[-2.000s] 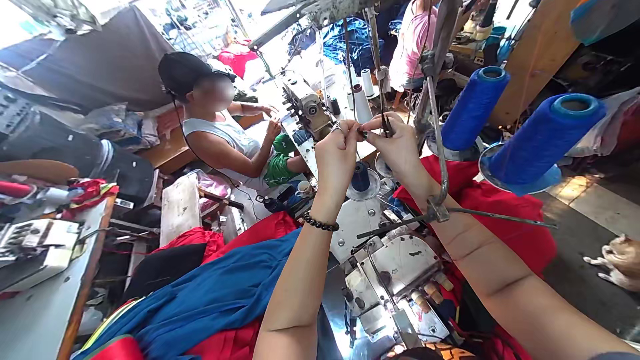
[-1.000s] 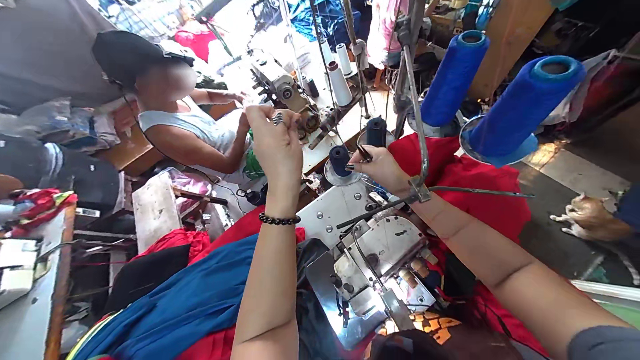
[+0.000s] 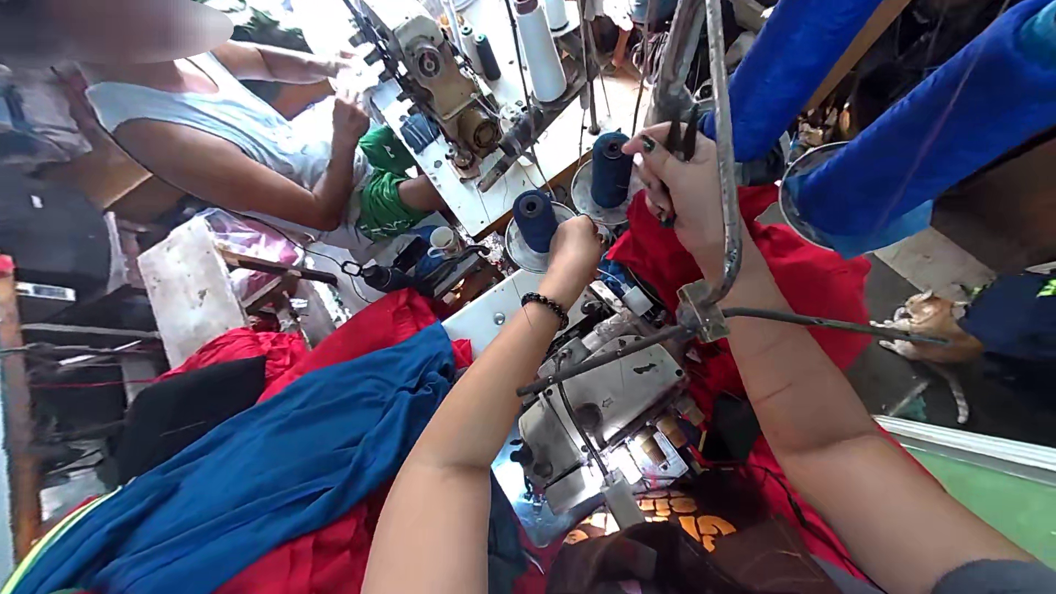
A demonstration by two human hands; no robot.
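Note:
My left hand [image 3: 576, 252], with a dark bead bracelet at the wrist, has curled fingers right beside a dark blue thread cone [image 3: 535, 221]; whether thread is pinched there cannot be seen. Dark thread snips [image 3: 683, 137] are in my right hand [image 3: 681, 177], whose fingertips are at the edge of a second dark blue cone [image 3: 610, 169]. Below my hands is a sewing machine [image 3: 610, 396] with a metal body, its lamp lit. A metal thread-stand rod [image 3: 723, 165] passes in front of my right hand.
Large blue thread cones [image 3: 932, 132] stand at upper right. A person in a white sleeveless top [image 3: 206, 132] sits at upper left by another sewing machine [image 3: 441, 78]. Blue cloth [image 3: 272, 462] and red cloth [image 3: 792, 264] flank my machine. A cat [image 3: 932, 326] lies on the floor at right.
Two seconds ago my hands were together above the machine. They then parted, my left hand raised towards the other machine; now it is down by the nearer dark blue cone. The view has moved closer.

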